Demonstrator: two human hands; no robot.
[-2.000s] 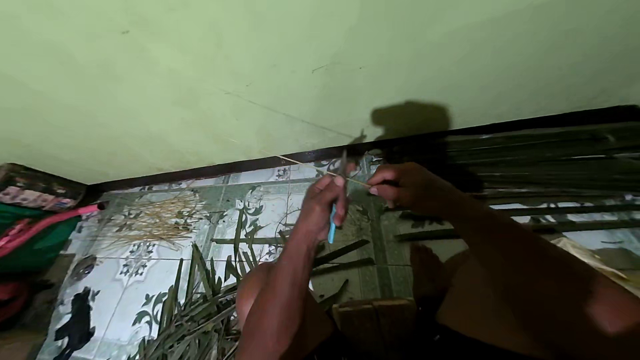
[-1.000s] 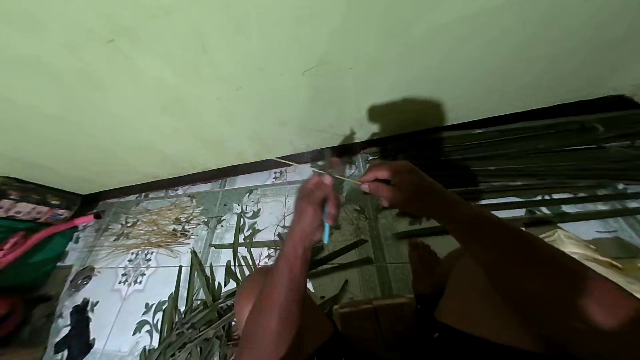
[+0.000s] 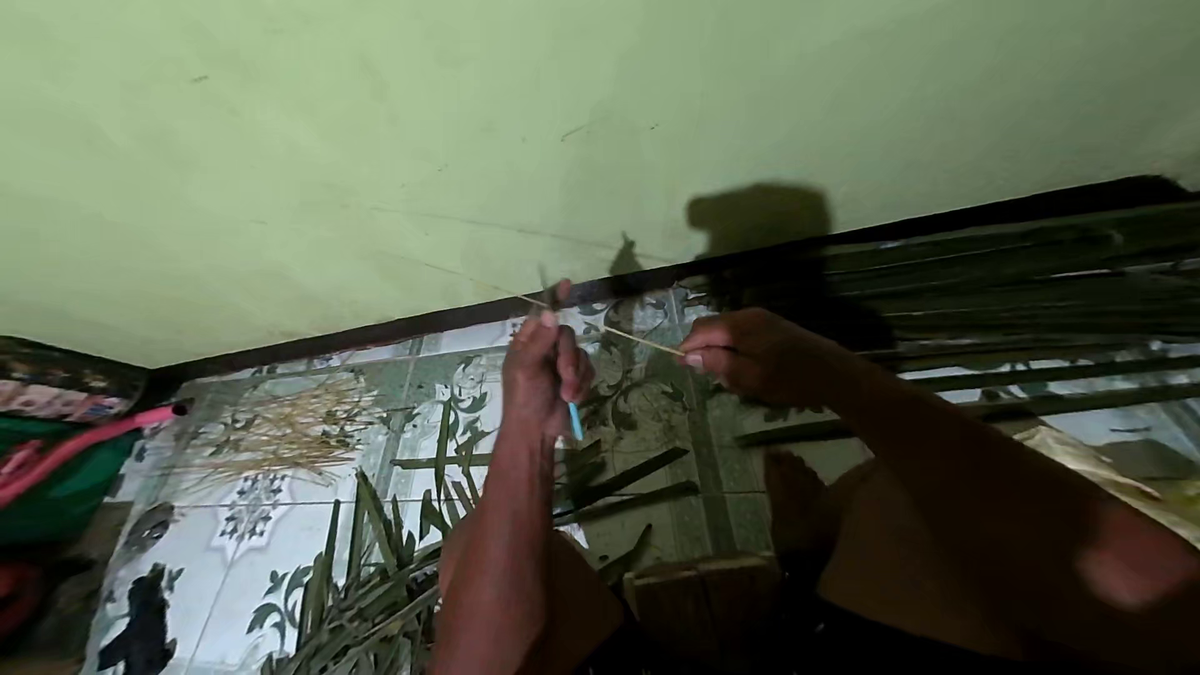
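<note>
My left hand point(image 3: 546, 370) is closed around a knife with a light blue handle point(image 3: 576, 421); its blade points up past the thumb, blurred. A thin pale leaf rib point(image 3: 647, 341) runs from the blade to my right hand point(image 3: 736, 352), whose thumb and forefinger pinch its end. The rib's far part reaches up and left in front of the green wall. Below my left forearm lies a heap of green leaf strips point(image 3: 375, 600). A pile of thin pale ribs point(image 3: 291, 427) rests on the tiled floor at the left.
Long dark green leaves point(image 3: 1022, 281) lie along the wall at the right. A small wooden stool or block point(image 3: 703, 595) is between my legs. At the far left are a pink tube point(image 3: 84, 445) and a green bag or cloth point(image 3: 66, 483); a black object point(image 3: 145, 623) lies near them.
My hands have moved farther apart, with more of the rib showing between them. The knife and rib stay in my hands.
</note>
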